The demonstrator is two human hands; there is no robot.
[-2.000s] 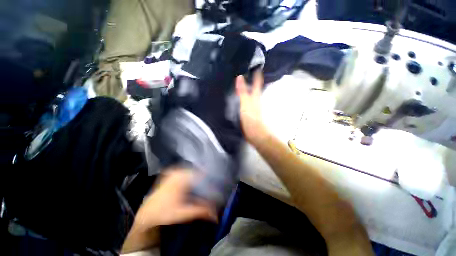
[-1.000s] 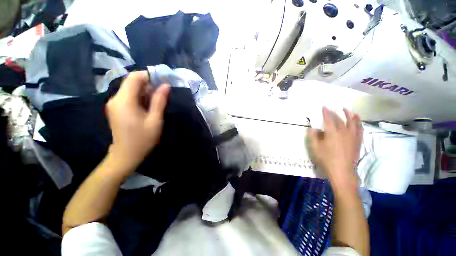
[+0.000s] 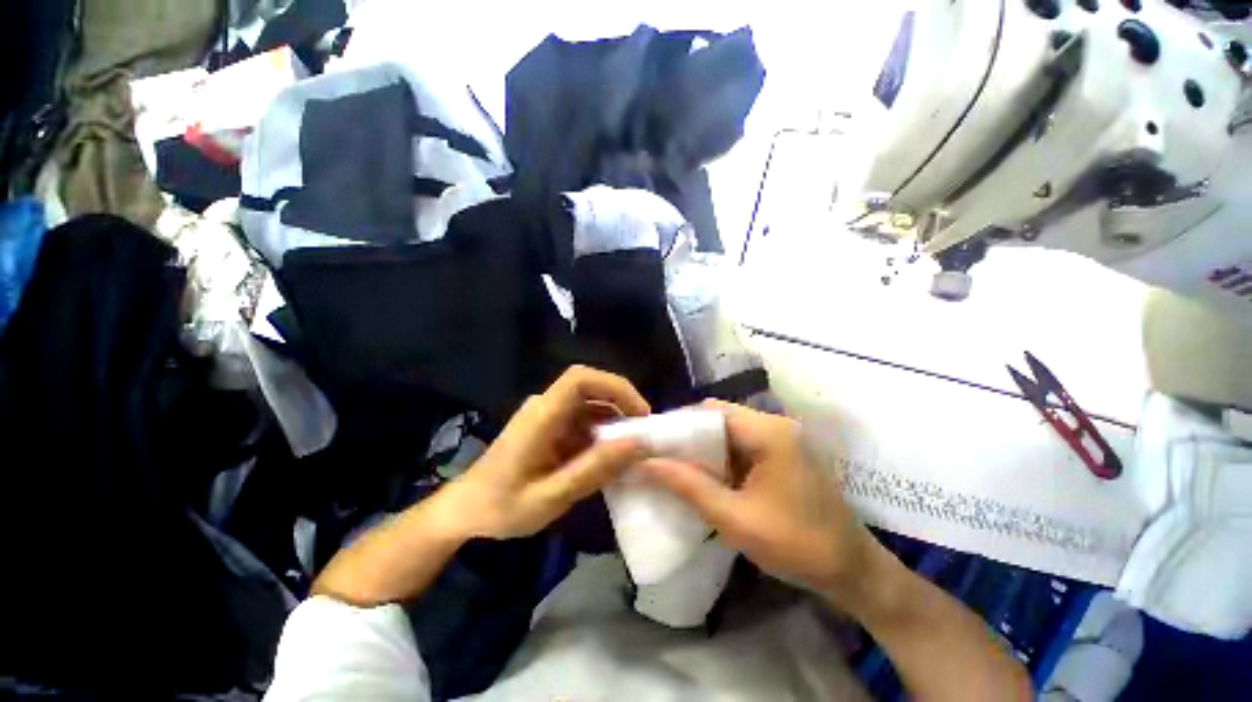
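A small white piece (image 3: 669, 528) is held between both hands in front of my body, its upper edge folded or doubled. My left hand (image 3: 556, 460) pinches its left upper corner. My right hand (image 3: 762, 501) grips its right side, thumb on top. The dark garment (image 3: 412, 322) with pale grey-blue parts lies just beyond and left of my hands. A dark navy piece (image 3: 604, 110) lies behind it on the table. The presser foot and needle area (image 3: 899, 236) shows under the machine head, with no dark cloth under it.
The cream-white machine head (image 3: 1044, 124) stands at upper right. Red-handled snips (image 3: 1071, 422) lie on the white bed, right of the hands. White folded pieces (image 3: 1197, 514) lie at far right. A black cloth heap (image 3: 96, 453) is at left, with a red-and-white box (image 3: 220, 110) behind.
My right hand has left the bed and come to the front. My left hand has let go of the dark garment. Both now hold the white piece. The snips are now visible on the bed.
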